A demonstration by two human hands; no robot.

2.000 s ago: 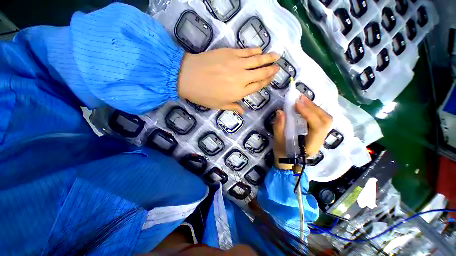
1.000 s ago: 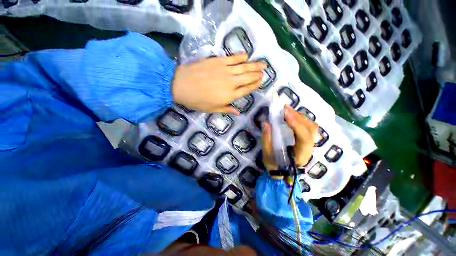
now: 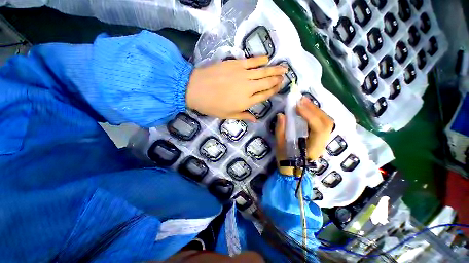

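Note:
My right hand (image 3: 314, 134) is closed around a clear-white dispensing syringe (image 3: 294, 120), its thin yellowish tip (image 3: 293, 82) pointing up at a black-rimmed watch housing (image 3: 285, 77). Whether the tip touches it I cannot tell. My left hand (image 3: 234, 87) lies flat, palm down, over the whitish blister tray (image 3: 321, 87), with fingertips at the same housing; what is under the palm is hidden. Rows of similar housings sit in the tray pockets, such as a silvery-centred one (image 3: 233, 129). A dark fitting and thin hose (image 3: 302, 200) trail from the syringe past my right wrist.
A second filled tray (image 3: 398, 105) lies at the upper right on a green mat (image 3: 416, 141). Another tray (image 3: 149, 14) is at the top left. A black controller box (image 3: 355, 208) with a white scrap (image 3: 380, 210) sits lower right, near a blue tube (image 3: 401, 237).
Against two seconds ago, the tray sits lower in view and another tray shows at top left. My right hand and syringe shifted slightly left. Both hands keep nearly the same pose around the housing.

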